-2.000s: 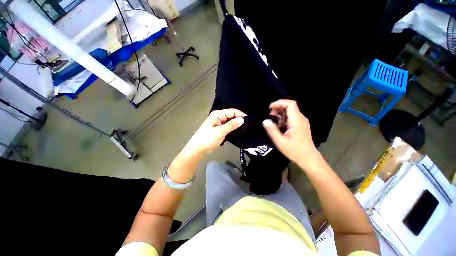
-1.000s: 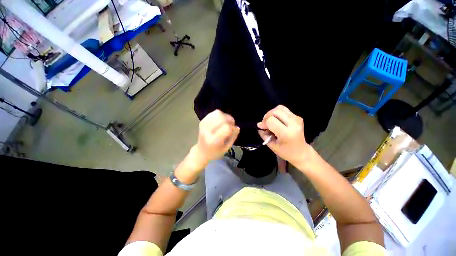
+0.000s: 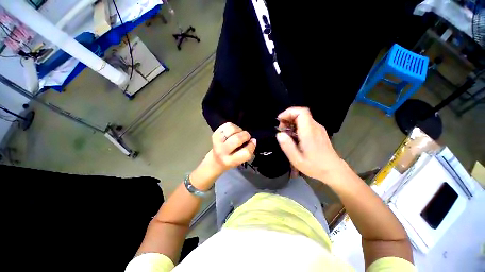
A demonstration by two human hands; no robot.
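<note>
A black garment (image 3: 250, 79) hangs in front of me and its lower part reaches my hands. A black-and-white patterned band (image 3: 267, 40) runs down its upper middle. My left hand (image 3: 233, 144) is closed on the lower edge of the black garment. My right hand (image 3: 304, 139) is beside it to the right, with thumb and forefinger curled. A small dark pointed thing, perhaps thread snips (image 3: 286, 128), shows between its fingers. Whether the right fingers also touch the cloth is hidden by black on black.
A grey metal rack base (image 3: 119, 141) stands at left, with more black cloth (image 3: 80, 218) at lower left. A blue stool (image 3: 396, 71) and a round black base (image 3: 418, 118) stand at right. A white-topped table (image 3: 457, 249) holds papers and a black phone (image 3: 439, 205).
The patterned band and garment edge have shifted in view. Both hands came down onto the cloth edge and moved slightly apart. The right fingers were closed around a light small thing and now are looser.
</note>
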